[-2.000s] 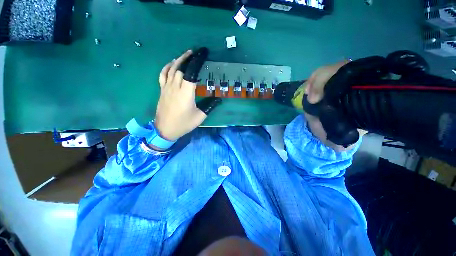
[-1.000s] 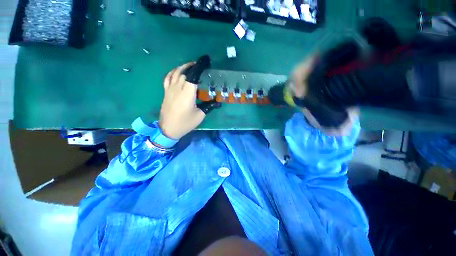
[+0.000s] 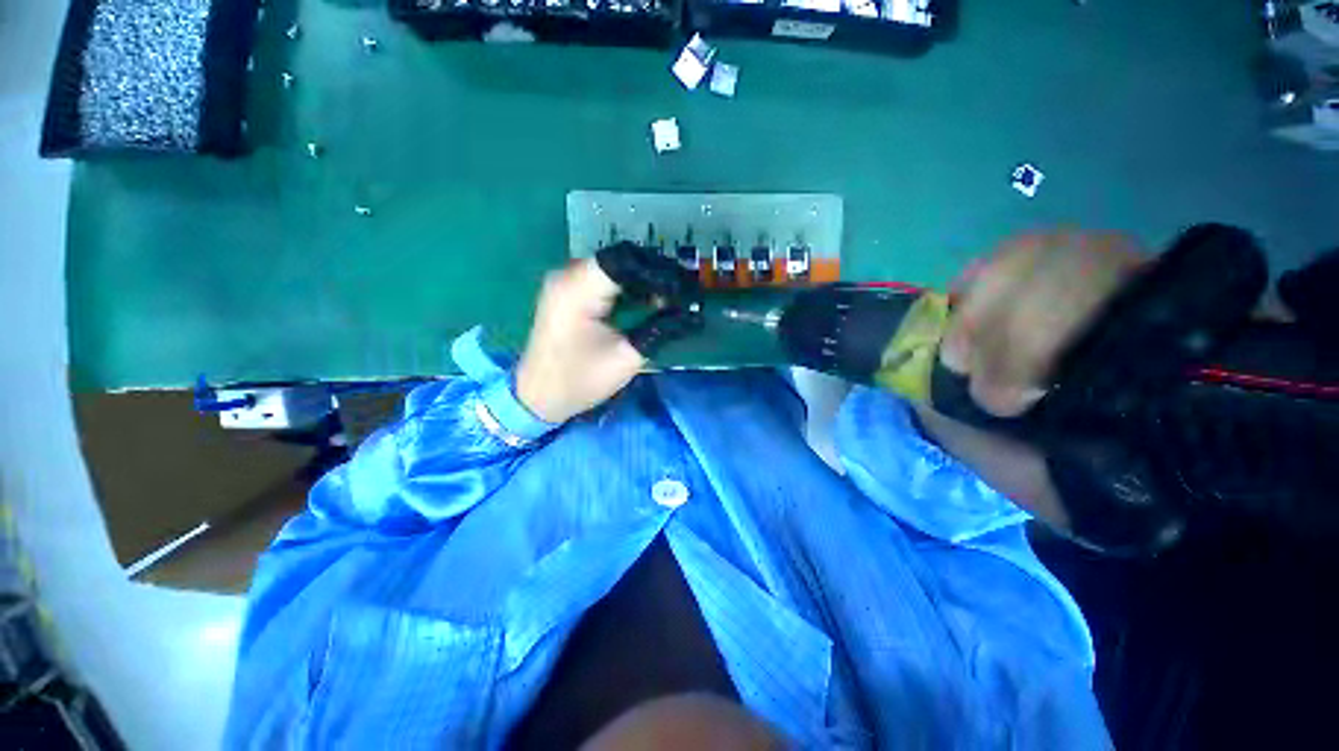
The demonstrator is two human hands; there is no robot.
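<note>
The jig (image 3: 705, 213), a silver-grey plate with an orange strip, lies on the green mat with small dark-and-silver parts standing in a row. My left hand (image 3: 595, 323), in black finger cots, is just below its left part and covers some of it. The thumb and fingertips are pinched together at a tiny bright bit, probably a screw (image 3: 695, 308). My right hand (image 3: 1035, 316), blurred, holds the black electric screwdriver (image 3: 844, 329) level. Its thin bit points left, close to my left fingertips; contact cannot be told.
A black bin of fine screws (image 3: 143, 74) stands at the upper left. Two black parts bins (image 3: 805, 27) are cut off at the top edge. Loose silver-white squares (image 3: 665, 135) lie behind the jig, and one small piece (image 3: 1027, 179) lies to the right. Ribbed grey blocks (image 3: 1307, 74) are at the far right.
My left hand has let go of the jig's left end and moved to its front edge, fingertips pinched. The screwdriver has left the jig's right end, its bit now in view. A small piece now shows at right.
</note>
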